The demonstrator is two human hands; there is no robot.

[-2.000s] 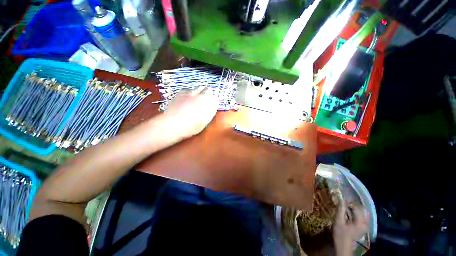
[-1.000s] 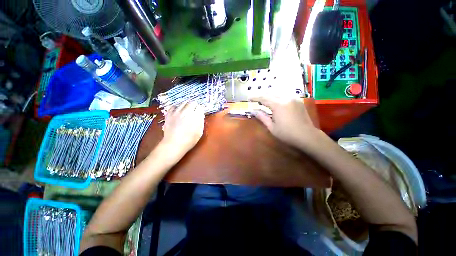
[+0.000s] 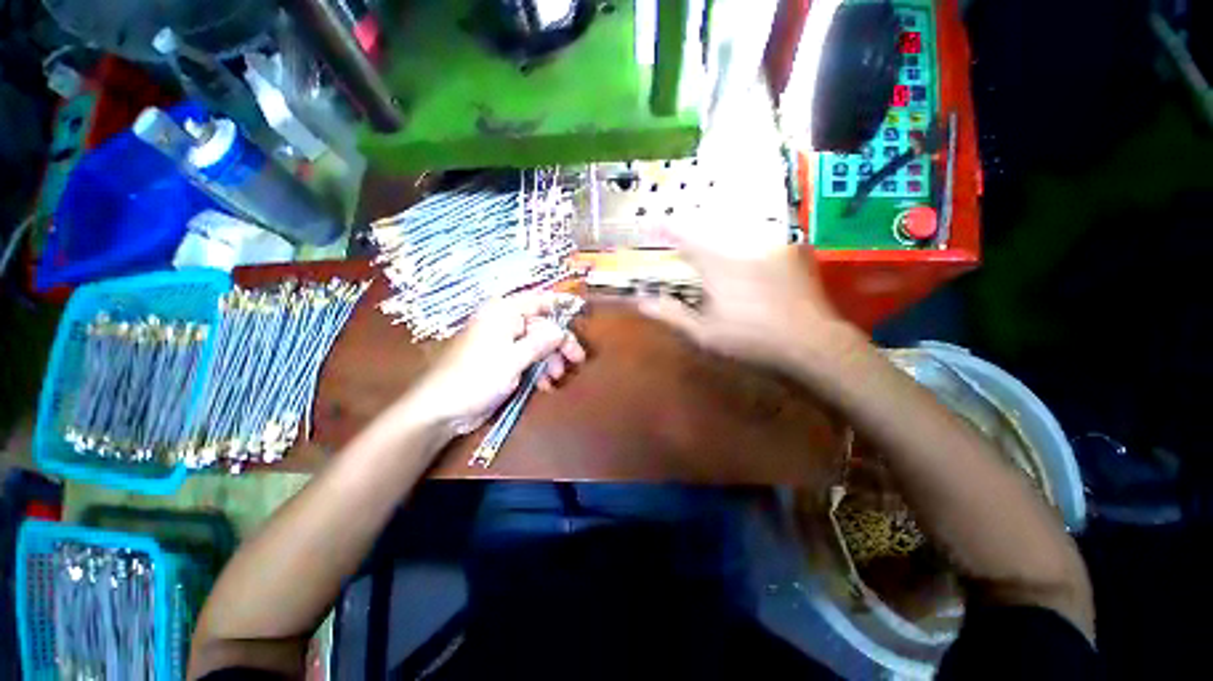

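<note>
My left hand (image 3: 512, 357) is closed around a few thin grey-white cable leads (image 3: 503, 432), whose lower ends point toward the board's front edge. A loose pile of cable leads (image 3: 459, 253) lies just behind it. My right hand (image 3: 745, 293) is blurred over the reddish-brown board (image 3: 625, 399), in front of the silver die plate. A narrow bar fixture (image 3: 645, 285) lies by its fingertips; whether the fingers grip it or hold brass fittings cannot be told.
The green press block (image 3: 532, 113) hangs over the back of the board. Turquoise baskets (image 3: 133, 482) of leads and a stack beside them are at left. The control panel (image 3: 871, 200) and lamp (image 3: 851, 80) are at right, above the bucket (image 3: 1051, 439) of brass pieces.
My right hand has come from the bucket to the bar fixture. My left hand has moved off the pile toward me with a few leads. The view has shifted.
</note>
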